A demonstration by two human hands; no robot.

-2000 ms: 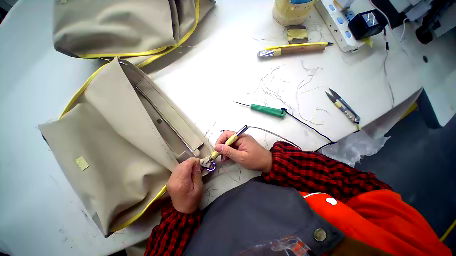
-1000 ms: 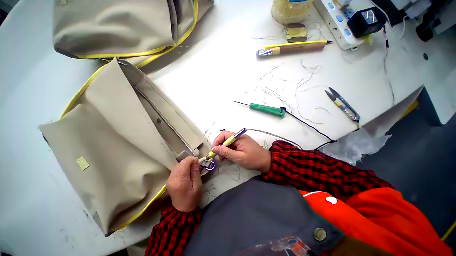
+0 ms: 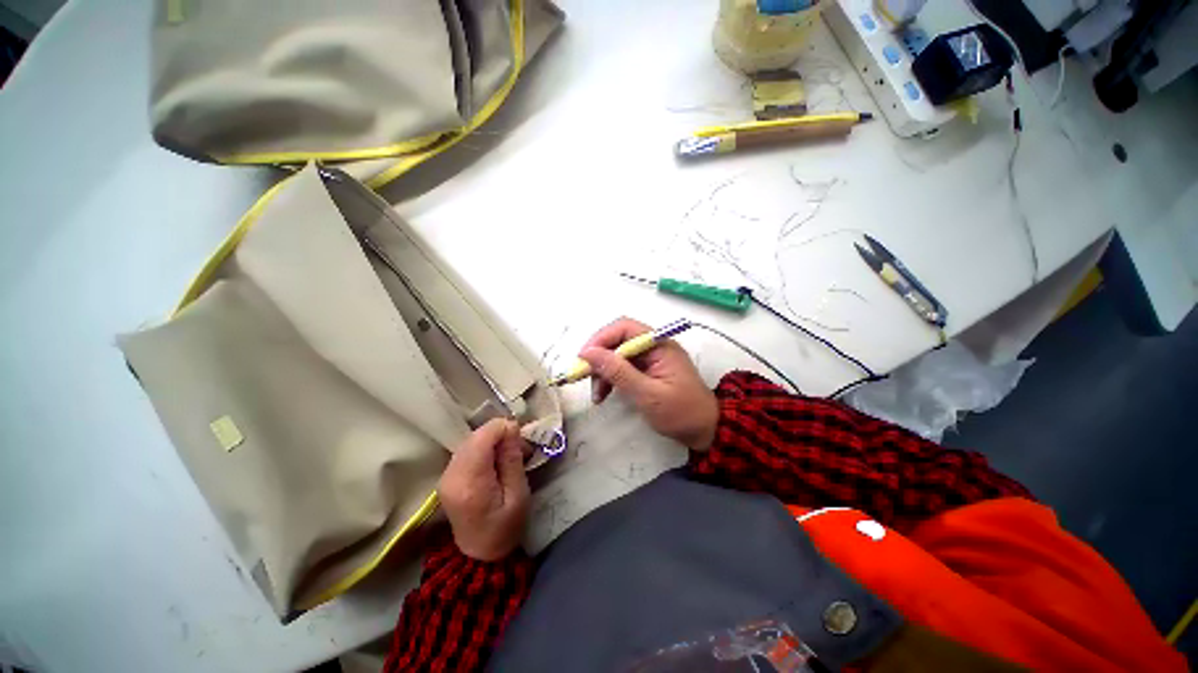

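Observation:
A beige bag [image 3: 296, 381] with yellow-bound edges and a pale yellow sticker lies on the white table, its opening facing right. My left hand [image 3: 486, 489] pinches the bag's corner at the right end of the opening, beside a small shiny ring [image 3: 553, 443]. My right hand [image 3: 653, 384] holds a slim pale yellow pen-shaped tool [image 3: 636, 345] with a thin wire running back along the forearm. Its tip points left, near the bag's edge just above the corner; whether it touches cannot be told.
Another beige bag [image 3: 315, 79] lies at the upper left. A green-handled tool [image 3: 704, 292], thread snips [image 3: 901, 279], a yellow stick [image 3: 769, 133], a small yellow block [image 3: 779, 95], a jar [image 3: 765, 37] and a power strip [image 3: 883, 66] lie beyond my right hand, among loose threads.
My right hand and the pen have moved up and right, away from the ring and my left fingers. The bag has shifted slightly right. My left hand keeps its pinch.

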